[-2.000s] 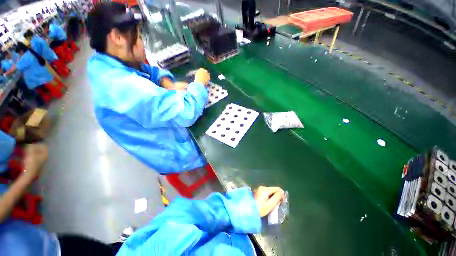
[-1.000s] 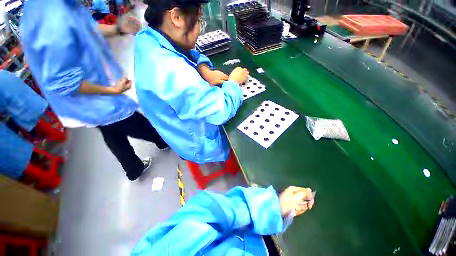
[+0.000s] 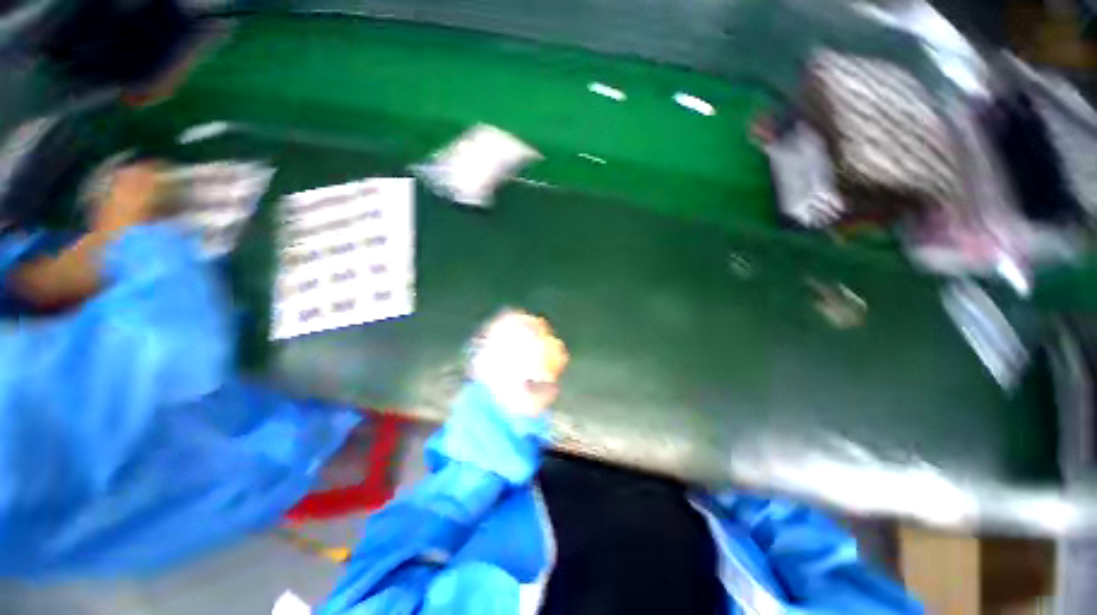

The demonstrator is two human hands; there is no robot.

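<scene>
The picture is heavily blurred. My left hand (image 3: 517,358) is over the near edge of the green bench (image 3: 626,300), its fingers bunched. Whether it holds anything cannot be made out. My right hand is not visible; only the blue right sleeve shows at the lower edge. A white panel (image 3: 347,258) with rows of dark spots lies left of and beyond my left hand. A plump pale parts bag (image 3: 481,165) lies behind it. A small brownish pile (image 3: 838,303) lies on the bench at right.
Blurred stacked panels (image 3: 884,126) stand at the back right, with a clear, pale flat item (image 3: 986,333) in front. A neighbour's hand (image 3: 130,198) is over another panel (image 3: 223,198) at left. A red stool (image 3: 361,475) and a brown box (image 3: 938,574) are below the bench edge.
The view has swung right, so the panel and bag now appear further left and the right-side stacks show. The clear bag seen earlier in my left hand cannot be made out now.
</scene>
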